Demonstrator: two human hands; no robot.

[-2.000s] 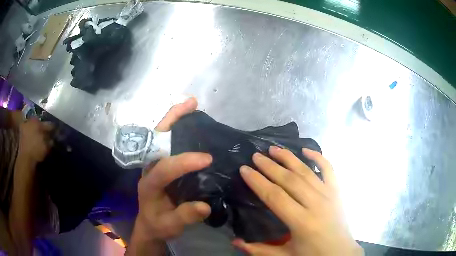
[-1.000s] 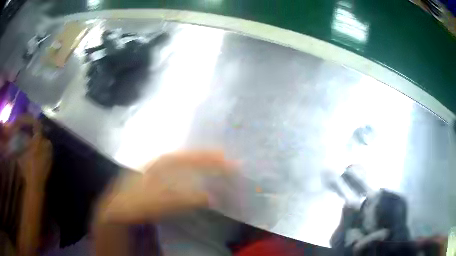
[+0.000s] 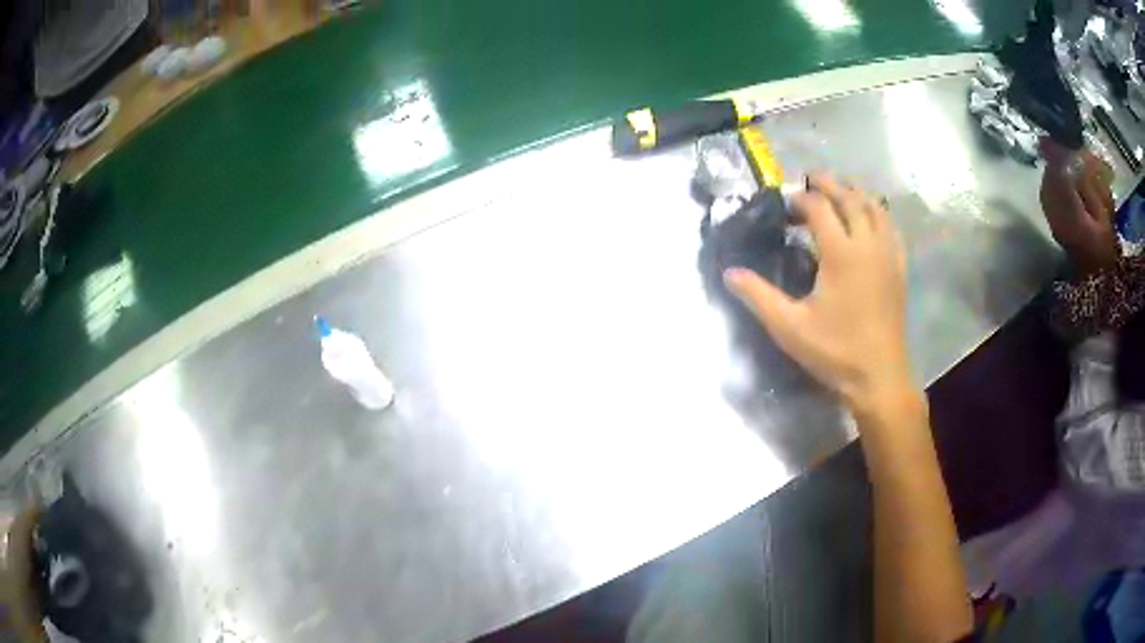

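Observation:
My right hand [image 3: 835, 295] is over a dark figure [image 3: 756, 232] near the belt side of the bench. Its thumb and fingers are spread, and no closed grip shows. The figure's grey-white end [image 3: 726, 170] points towards the belt. At the lower left edge, a blurred, cut-off hand [image 3: 18, 572] is against another black figure part [image 3: 94, 578]. It may be my left hand, but its grip cannot be made out. A white glue bottle with a blue nozzle [image 3: 358, 367] lies on the bench.
A black-and-yellow handled tool [image 3: 684, 126] and a yellow cutter [image 3: 761, 156] lie by the green belt [image 3: 502, 75]. Another person's hand [image 3: 1077, 207] is at dark and grey-white parts on the right. White domes [image 3: 183, 58] are on the far table.
The view has swung right. My hands are no longer together on the black figure. My right hand is now farther out, over the dark figure by the yellow cutter.

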